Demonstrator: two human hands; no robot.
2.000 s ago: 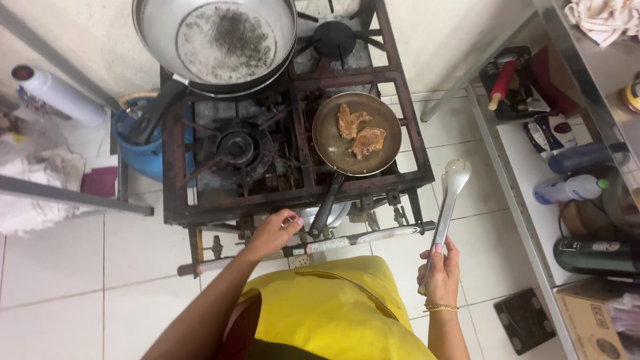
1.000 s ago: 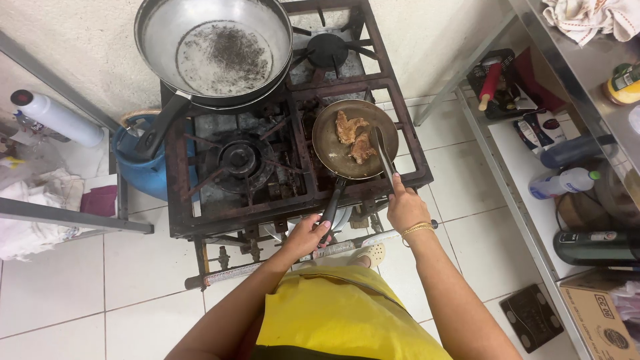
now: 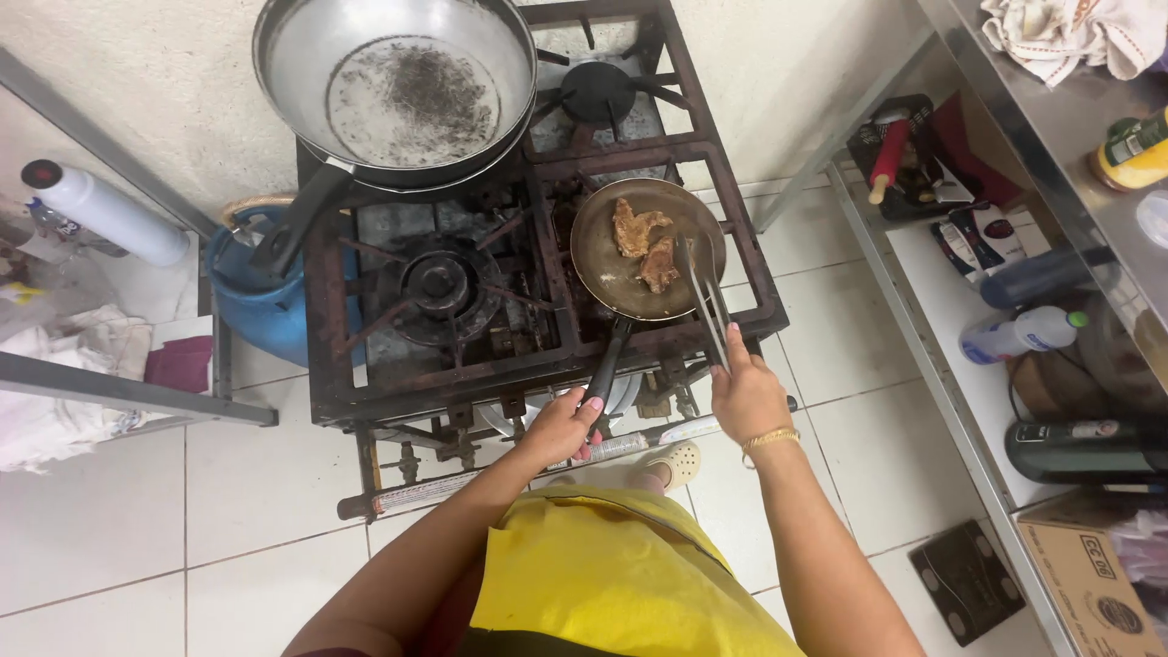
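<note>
A small round frying pan rests on the front right burner of a black gas stove. Two browned pieces of meat lie in it. My left hand is closed around the pan's black handle. In my right hand are metal tongs, their tips over the pan's right side, beside the meat; whether they touch it I cannot tell. A large deep pan with a scorched bottom sits at the back left of the stove, its handle pointing down and left.
A blue gas cylinder stands left of the stove, beside a metal shelf with cloths and a white flask. On the right, a metal shelving unit holds bottles, a red rolling pin and a cardboard box. A dark scale lies on the tiled floor.
Two seconds ago my left hand was off the handle and the tongs were right of the stove. Since then my left hand has taken the handle and the tongs have moved over the pan.
</note>
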